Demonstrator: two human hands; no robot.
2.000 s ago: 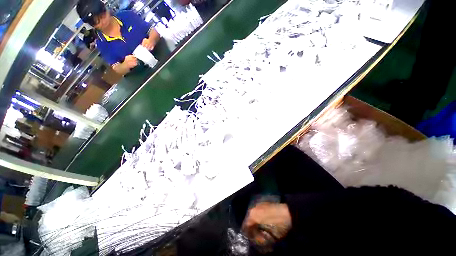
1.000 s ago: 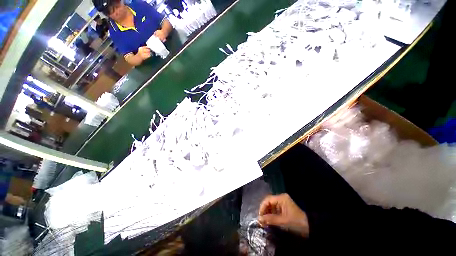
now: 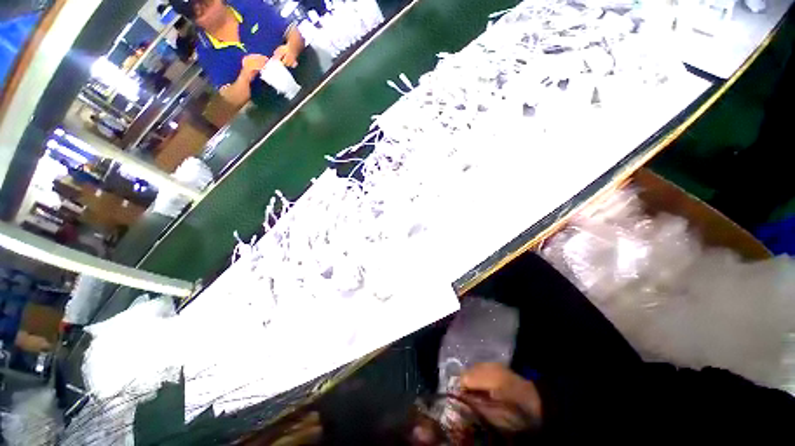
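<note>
My right hand (image 3: 501, 394) is low in front of me, blurred, with its fingers closed on a clear plastic bag (image 3: 479, 331). The bag stands up above the fingers, beside the bench edge. Something is bunched at its lower end, too blurred to name. A blurred skin-toned patch left of it at the bottom edge may be part of my left hand (image 3: 424, 433); its hold cannot be made out. A large heap of small white corded units (image 3: 375, 209) lies on white sheets (image 3: 558, 187), cords sticking out along the far edge.
An open brown carton (image 3: 697, 209) full of cloudy plastic bags (image 3: 671, 279) stands at my right. Thin cords and translucent bags (image 3: 131, 348) lie at the bench's left end. A coworker in a blue shirt (image 3: 248, 43) holds a white item across the green bench (image 3: 301, 144).
The clear bag has risen into fuller view above my right hand. My right hand has moved slightly lower since a second ago. The coworker's hands have shifted around the white item.
</note>
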